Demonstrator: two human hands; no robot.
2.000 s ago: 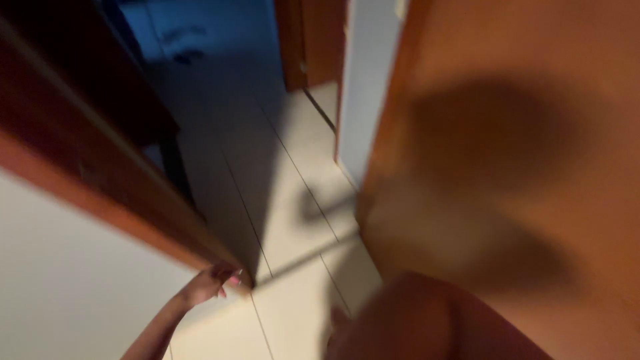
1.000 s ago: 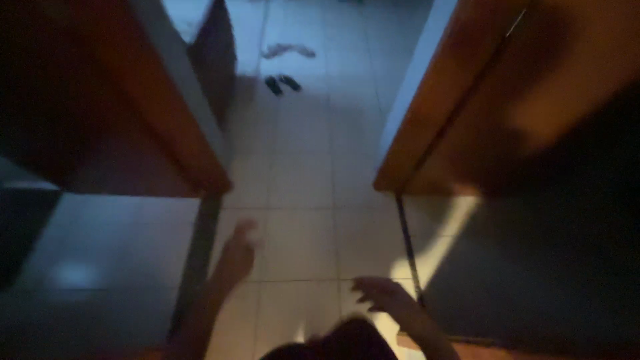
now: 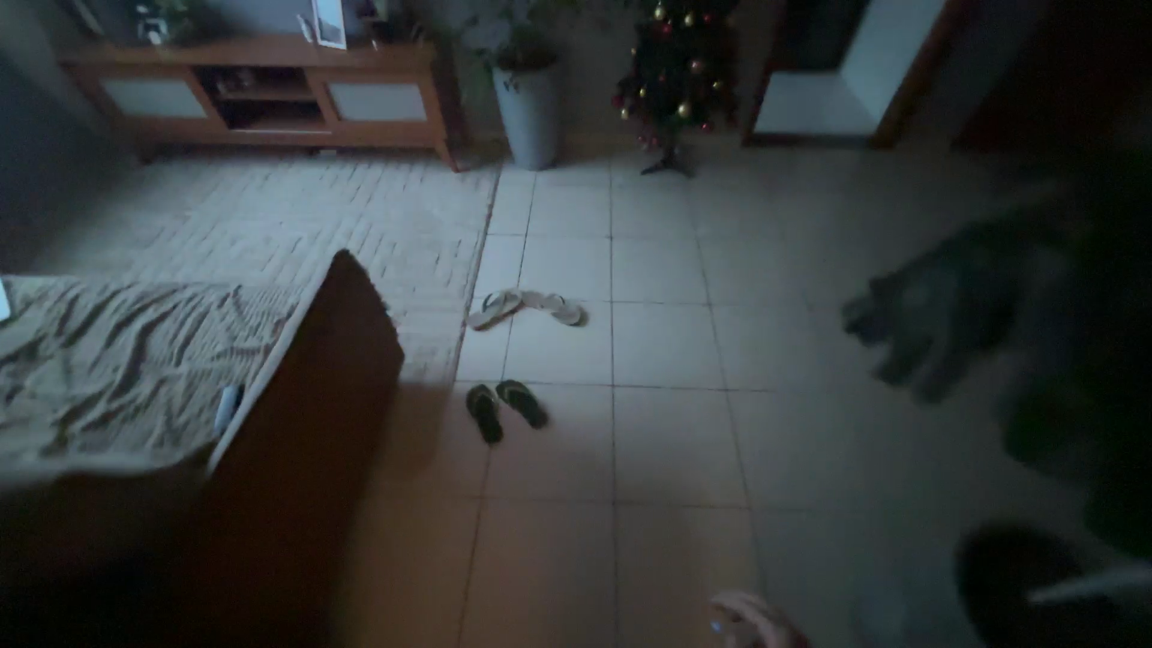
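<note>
My right hand (image 3: 756, 619) shows at the bottom edge, right of centre, blurred and over the floor tiles; its fingers look bent, and whether they hold anything cannot be told. My left hand is out of view. Ahead on the tiles lie a dark pair of flip-flops (image 3: 506, 411) and, farther off, a light pair of flip-flops (image 3: 526, 308) with the toes or heels turned toward each other.
A sofa (image 3: 135, 369) with a ribbed cover stands left, before a rug (image 3: 360, 207). Beyond are a wooden TV cabinet (image 3: 378, 99), a tall planter (image 3: 529, 117) and a decorated Christmas tree (image 3: 679, 81). A dark, blurred dog-like shape (image 3: 945, 306) is at right.
The view has moved from the doorway into the room, with the flip-flops now nearer. My left hand has left the view; my right hand is now at the bottom edge.
</note>
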